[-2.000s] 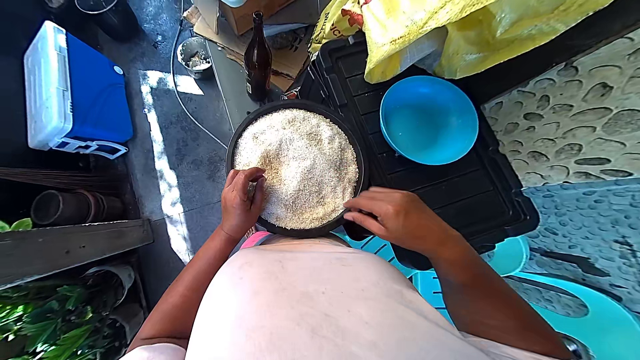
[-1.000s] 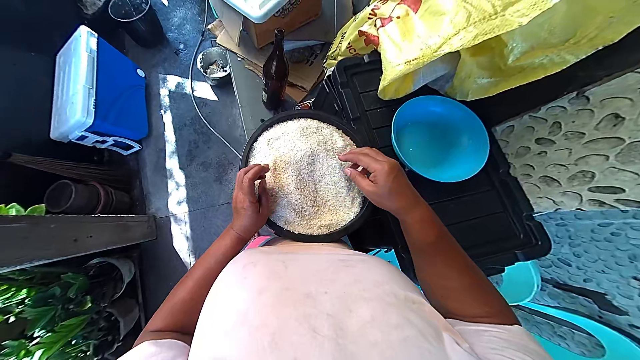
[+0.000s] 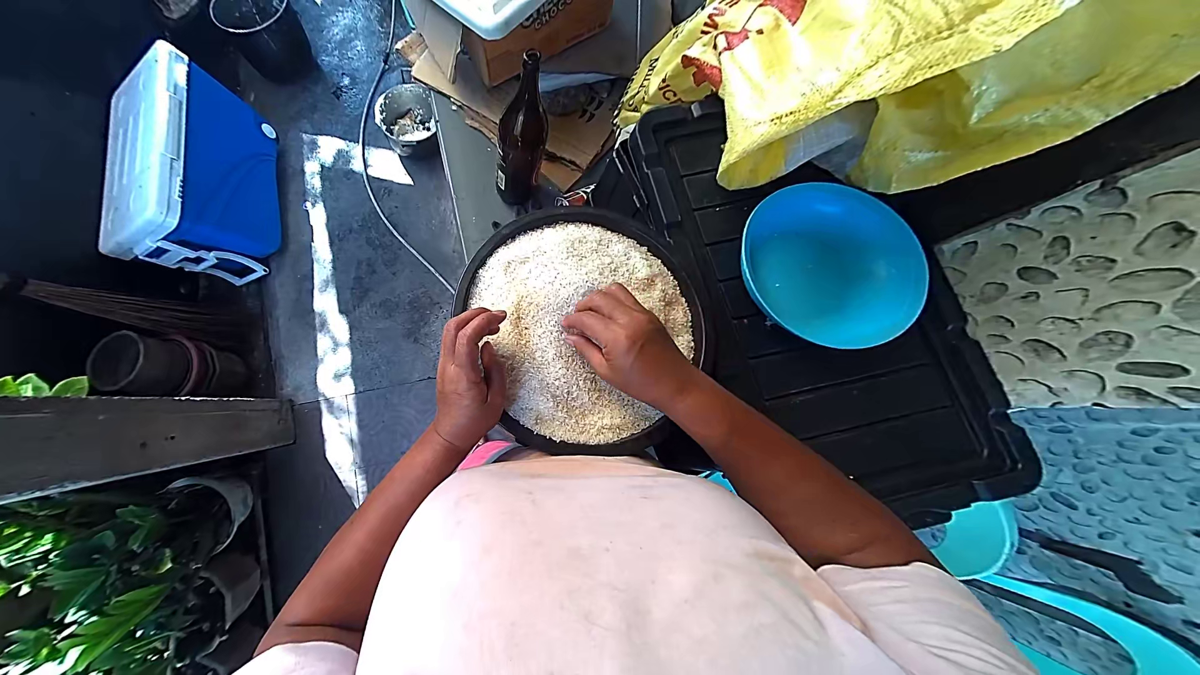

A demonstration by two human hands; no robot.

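Observation:
A round black tray [image 3: 480,251] full of pale grain, seemingly rice [image 3: 562,272], rests against my body. My left hand [image 3: 472,375] is at the tray's left rim, fingers curled and a little apart over the grain's edge. My right hand [image 3: 623,342] lies over the middle of the grain, its fingertips bent down to the surface; whether grains are pinched between them cannot be seen. A blue plastic bowl [image 3: 834,267] stands to the right of the tray on a ribbed black lid [image 3: 844,403].
Beyond the tray stands a brown glass bottle [image 3: 523,136], with cardboard [image 3: 572,136] behind it. A yellow woven sack [image 3: 825,84] overhangs the black lid. A blue cooler [image 3: 225,169] and a small bucket [image 3: 408,117] with a cable [image 3: 370,178] beside it are at the left.
From the tray's right rim two seconds ago, my right hand has come in over the grain, now near its middle. My left hand has stayed by the left rim.

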